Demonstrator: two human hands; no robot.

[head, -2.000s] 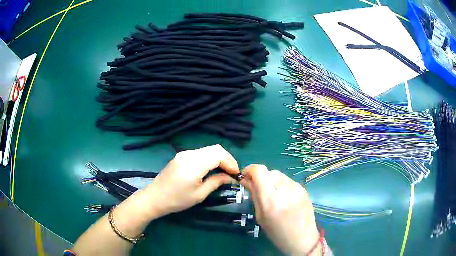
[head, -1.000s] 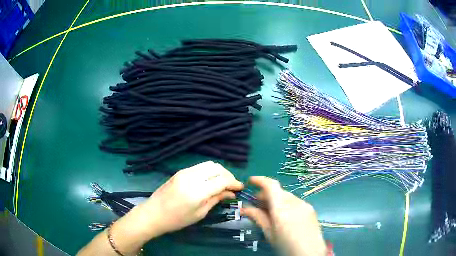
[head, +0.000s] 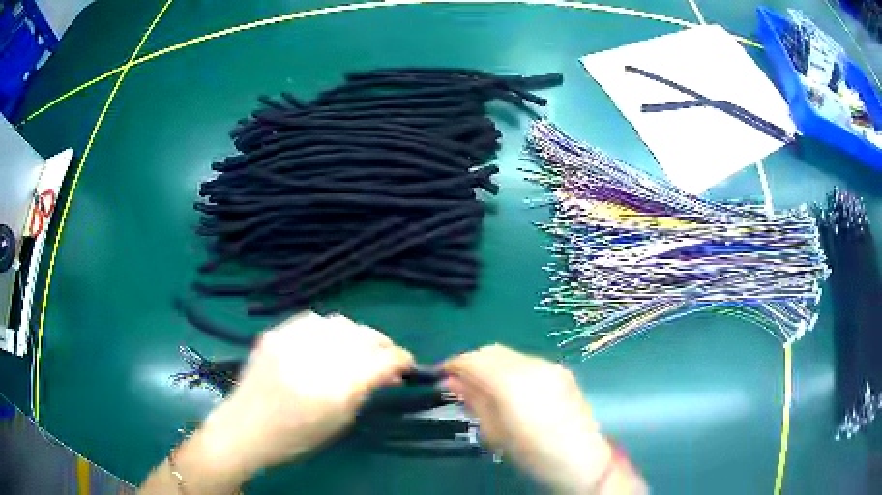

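Note:
My left hand (head: 314, 382) and my right hand (head: 517, 396) are close together at the bottom middle, both blurred. A black sleeve (head: 423, 375) runs between their fingertips, and both hands pinch it. A dark blurred length (head: 208, 324) curves out to the left behind my left hand, seemingly the same sleeve. Whether wires are inside the sleeve is hidden. Below the hands lie sleeved harnesses (head: 416, 430), with wire tips (head: 193, 369) at the left and white connectors (head: 472, 432) at the right, partly covered by my hands.
A pile of black sleeves (head: 348, 193) lies behind the hands. Fanned wire leads (head: 677, 256) lie to the right. White paper (head: 677, 145) with two crossed dark lengths and a blue parts bin (head: 822, 126) are upper right. Dark bundles (head: 859, 309) are far right, red-handled scissors (head: 41, 213) far left.
My left hand has moved left and the hands are slightly farther apart. More black sleeve now shows between them. The thin wires seen at my right hand and the lead to its right no longer show.

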